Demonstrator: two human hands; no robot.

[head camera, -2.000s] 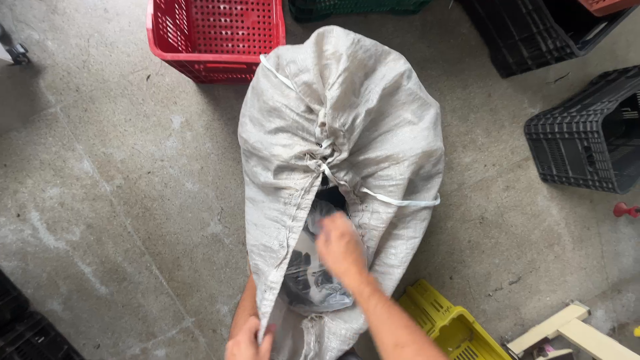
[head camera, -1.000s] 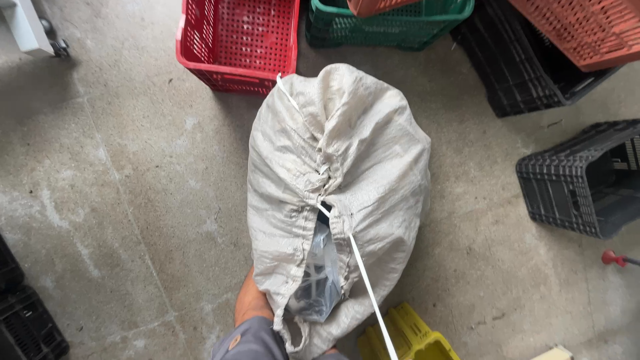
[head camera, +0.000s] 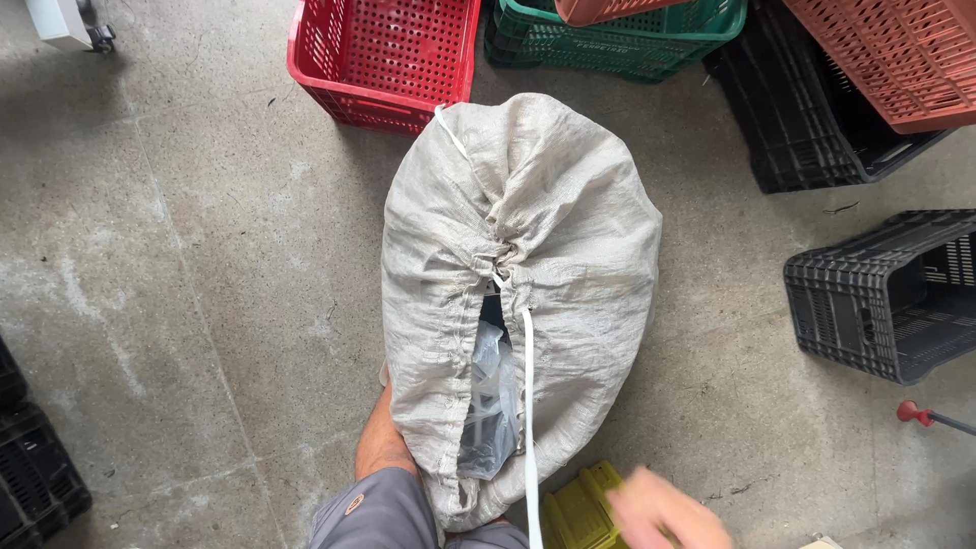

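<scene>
A large off-white woven sack (head camera: 587, 290) stands on the floor between my legs, its mouth gathered by a white cord (head camera: 531, 427). The cord runs down over the sack and out at the bottom edge. Through the slit-shaped opening shows a clear plastic bag (head camera: 492, 404) with dark and pale things inside, not clear enough to name. My right hand (head camera: 667, 515), blurred, is at the bottom edge, right of the sack and over a yellow plastic crate (head camera: 583, 511); whether it holds anything cannot be told. My left hand is out of view.
A red crate (head camera: 381, 95) stands behind the sack, beside a green crate (head camera: 610, 49). Black crates (head camera: 839, 305) and an orange crate (head camera: 907, 69) are at the right, near a red-ended rod (head camera: 915, 413). More black crates (head camera: 42, 465) stand at lower left.
My right hand has moved from the sack's opening to the lower right; my left hand has left the sack's near edge and the view. The cord, once lying rightward, now runs downward. The opening looks narrower.
</scene>
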